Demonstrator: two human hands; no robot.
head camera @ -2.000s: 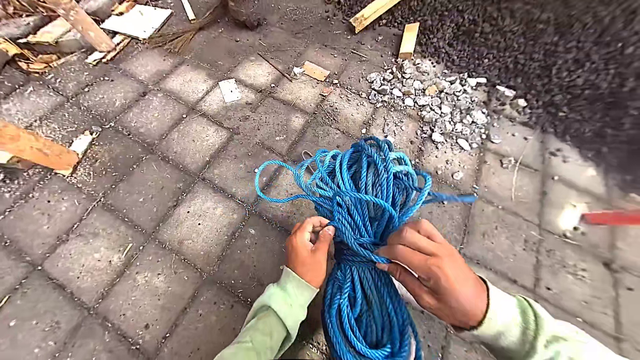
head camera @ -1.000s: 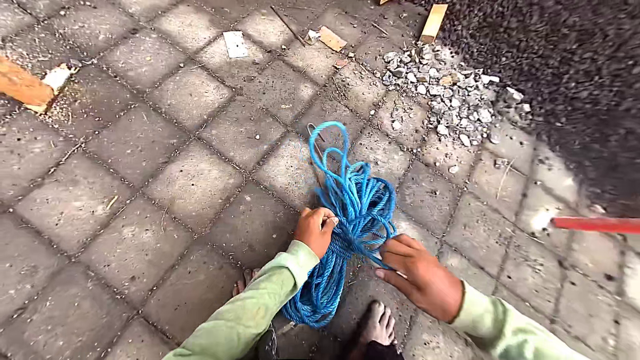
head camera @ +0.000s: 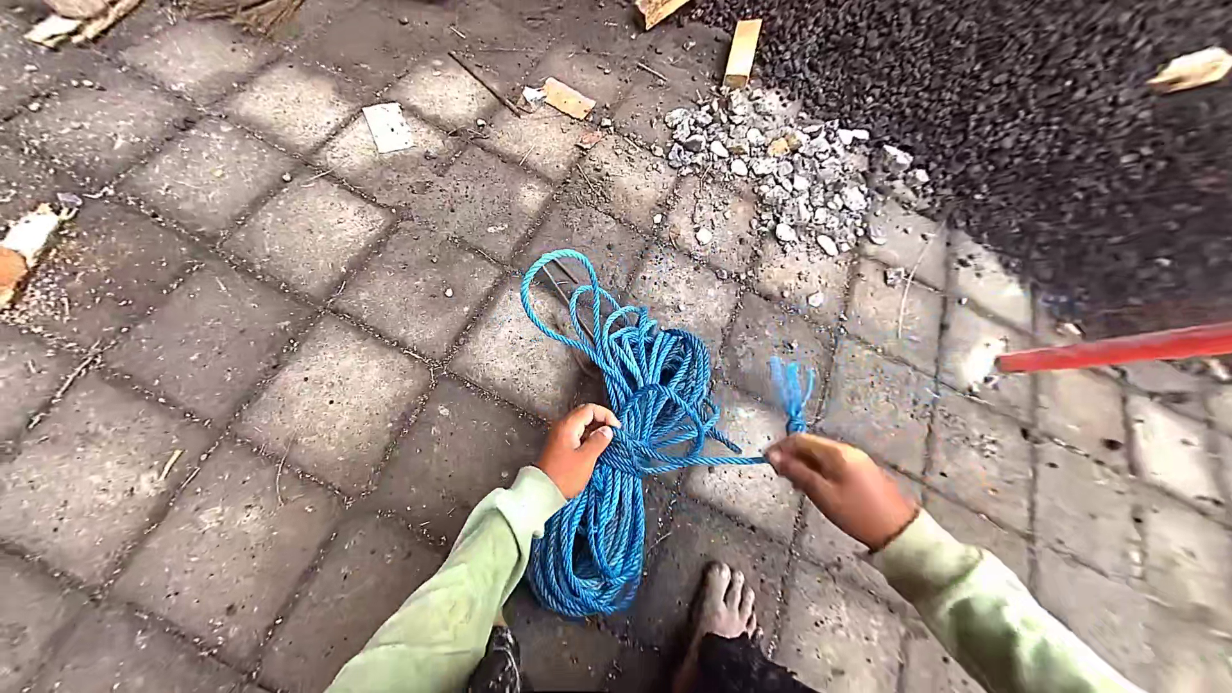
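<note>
A coiled bundle of blue rope [head camera: 592, 549] lies over the paving, bound around its middle, with loose loops fanning out at its far end. At the binding, my left hand [head camera: 577, 448] pinches the rope from the left side. My right hand [head camera: 842, 486], off to the right, grips the rope's tail, which runs taut from the binding. A frayed, knotted rope end [head camera: 793, 395] sticks up just beyond my right fingers.
Grey square pavers [head camera: 327, 385] cover the ground. Pale broken stones [head camera: 799, 173] and a dark gravel heap [head camera: 1011, 125] lie at the upper right. A red bar [head camera: 1116, 348] reaches in from the right. Wood scraps [head camera: 742, 53] are scattered about, and a bare foot [head camera: 729, 602] stands near the coil.
My right hand has moved right, away from the bundle, drawing out a length of rope. The frayed end now shows past my fingers. My left hand has stayed at the binding.
</note>
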